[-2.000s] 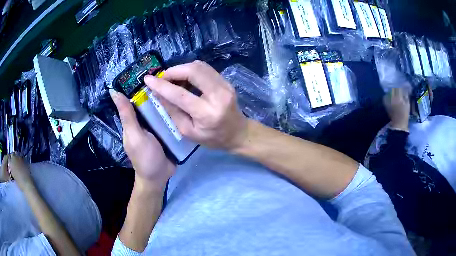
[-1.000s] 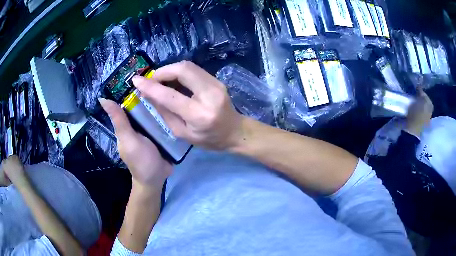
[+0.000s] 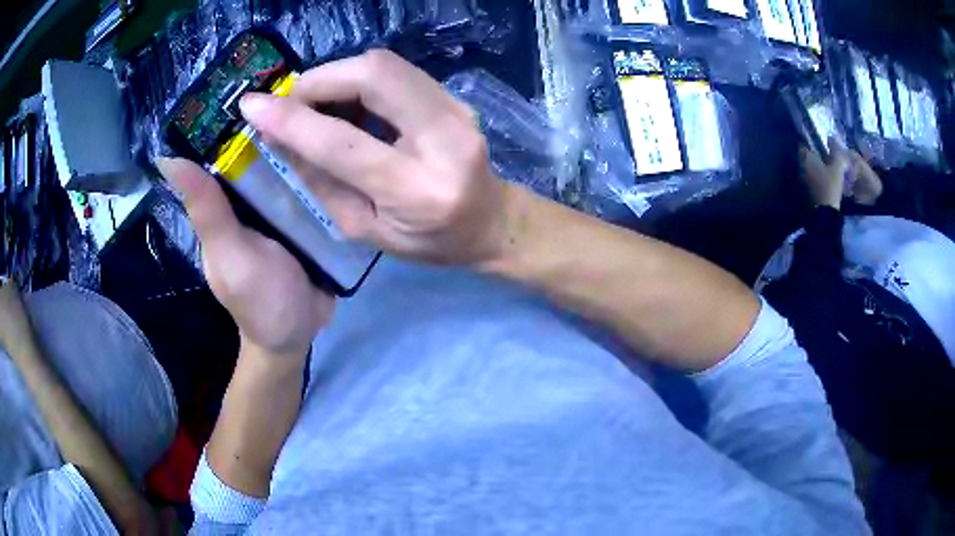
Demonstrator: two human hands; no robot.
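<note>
An open power bank unit (image 3: 304, 215) is tilted in front of me, with a black case rim and a pale battery cell. Its green circuit board (image 3: 225, 89) is at the upper left end, with yellow tape (image 3: 237, 157) between board and cell. My left hand (image 3: 257, 262) holds the unit from below and the left side. My right hand (image 3: 403, 157) is over the unit, its thumb and finger at the inner edge of the board by the tape. The fingertips hide what they touch, so I cannot tell if they grip a small part.
Open units (image 3: 651, 120) lie on clear plastic to the right. Dark bagged units (image 3: 346, 31) stand in a row beyond my hands. A white-grey box (image 3: 89, 126) stands at the left. People sit on both sides; a person's hands (image 3: 838, 173) hold a unit at the right.
The unit and both my hands appear higher and further left in the view, as does the surrounding scene. My right fingers remain at the board. The right neighbour's hands and unit have moved.
</note>
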